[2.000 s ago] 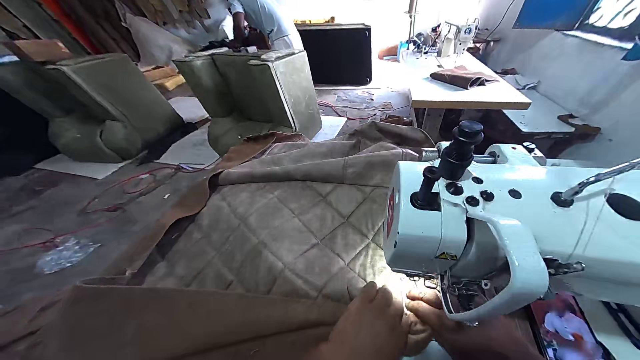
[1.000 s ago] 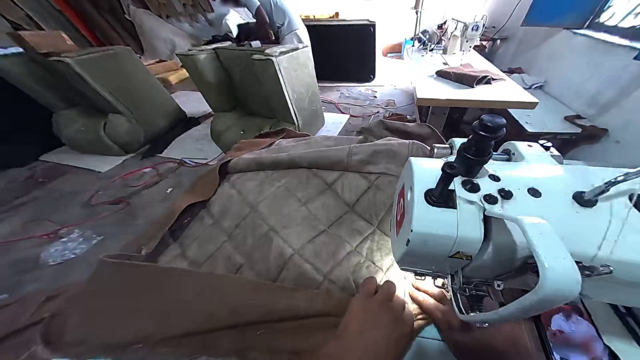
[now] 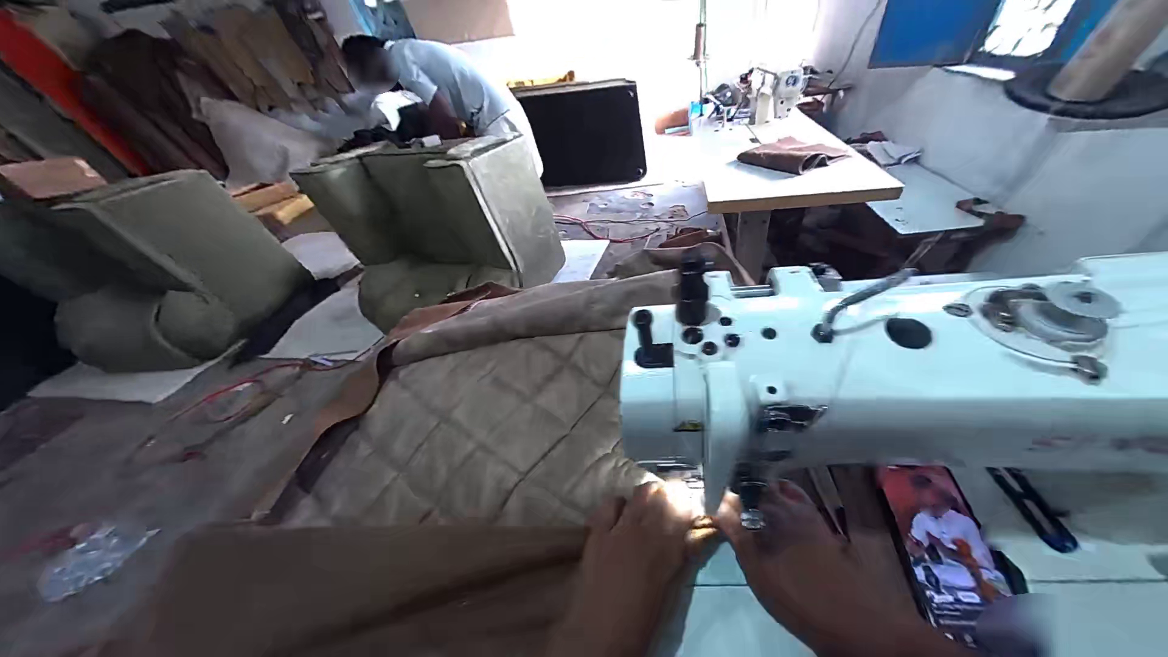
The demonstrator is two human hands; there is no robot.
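A brown quilted cover with diamond stitching (image 3: 493,429) lies over the table left of a white industrial sewing machine (image 3: 867,365). My left hand (image 3: 639,538) presses on the cover's edge just in front of the needle area, fingers bent. On the other side of the presser area, my right hand (image 3: 789,547) pinches the brown edge with thumb and fingers. The machine's lamp lights the spot between both hands. A plain brown panel (image 3: 392,575) of the cover folds across the lower left. The needle itself is hidden.
A phone (image 3: 949,547) and black-handled thread snips (image 3: 1036,511) lie right of my right hand. Green upholstered chair frames (image 3: 456,210) stand on the floor behind, where a person (image 3: 465,82) bends over one. Another sewing table (image 3: 794,173) holds folded brown material. Red cable (image 3: 237,392) runs across the floor.
The view has turned toward the right, showing more of the machine's arm and the phone. Both hands stay at the cover's edge by the needle area. The person behind has leaned further over the chair frame.
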